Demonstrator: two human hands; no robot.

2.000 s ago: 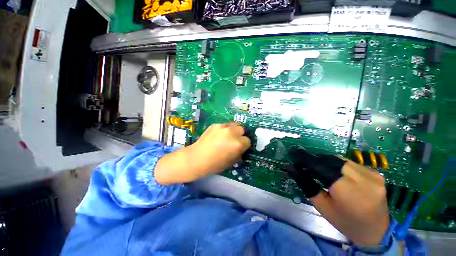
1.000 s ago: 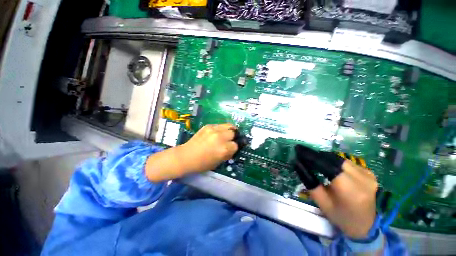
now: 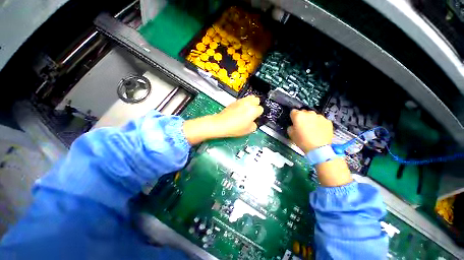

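My left hand (image 3: 237, 117) is over the near left edge of a black bin of small silvery and dark parts (image 3: 273, 112), fingers curled. My right hand (image 3: 310, 129) is at the right side of the same bin, fingers bent down and hidden; a light blue wrist strap is on its wrist. Whether either hand holds a part cannot be seen. The large green circuit board (image 3: 198, 193) with white shapes lies below my hands on the rails.
A bin of orange-yellow discs (image 3: 219, 56) is at upper left, a bin of green-looking parts (image 3: 295, 76) beside it, grey parts (image 3: 356, 114) farther right. A coiled blue cord (image 3: 417, 161) runs right. A metal handwheel (image 3: 134, 89) is at left.
Both hands have left the board and moved up to the bin of small silvery parts. The view has turned and shifted toward the bins, so more of them shows.
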